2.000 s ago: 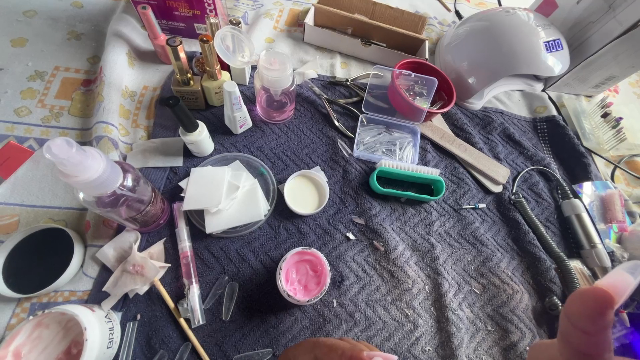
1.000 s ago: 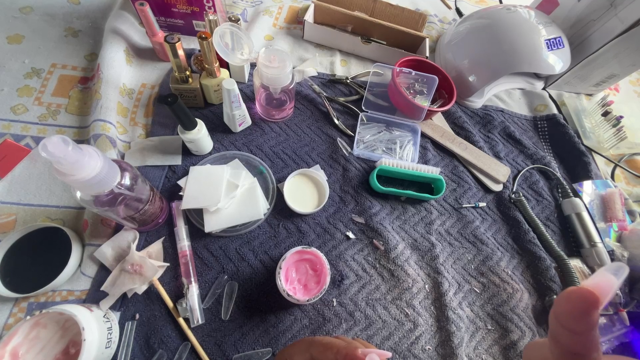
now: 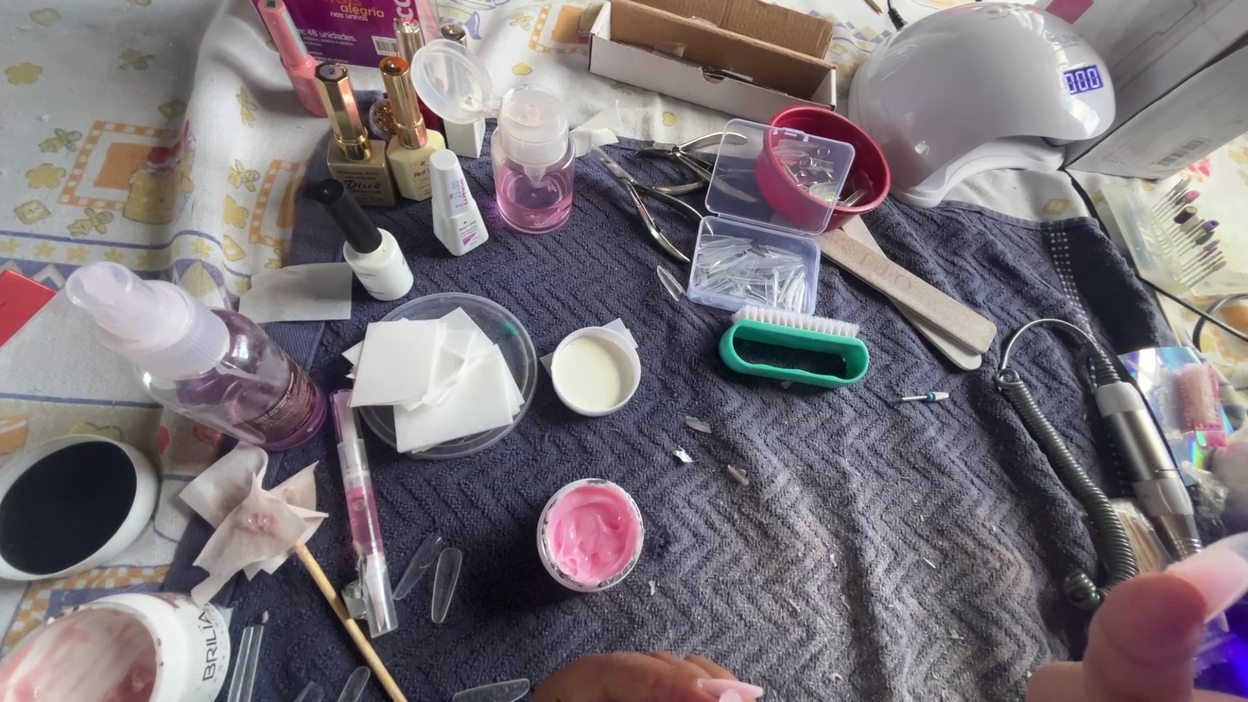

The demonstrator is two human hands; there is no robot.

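At the bottom edge, my left hand (image 3: 643, 678) shows only a few bent fingers with pale pink nails; its palm is cut off. Nearest to it stands an open jar of pink gel (image 3: 595, 534). My right hand (image 3: 1121, 643) is partly in view at the lower right, thumb raised with a long pale nail, the other fingers mostly out of frame. What either hand holds is hidden. A violet glow (image 3: 1224, 663) shows beside the right hand. Above that hand lies a nail drill handpiece (image 3: 1143, 444) with a coiled cord. Clear nail tips (image 3: 446, 585) lie left of the jar.
On the dark towel are a green-backed brush (image 3: 795, 356), white wipes (image 3: 448, 380), a small white pot (image 3: 595, 370), a tip box (image 3: 753, 265), nail files (image 3: 907, 292) and nippers (image 3: 653, 210). A spray bottle (image 3: 244, 380) stands left, a white nail lamp (image 3: 975, 88) at the back right.
My right thumb has shifted slightly at the right edge. My left hand stays at the bottom edge, and the things on the towel lie as before.
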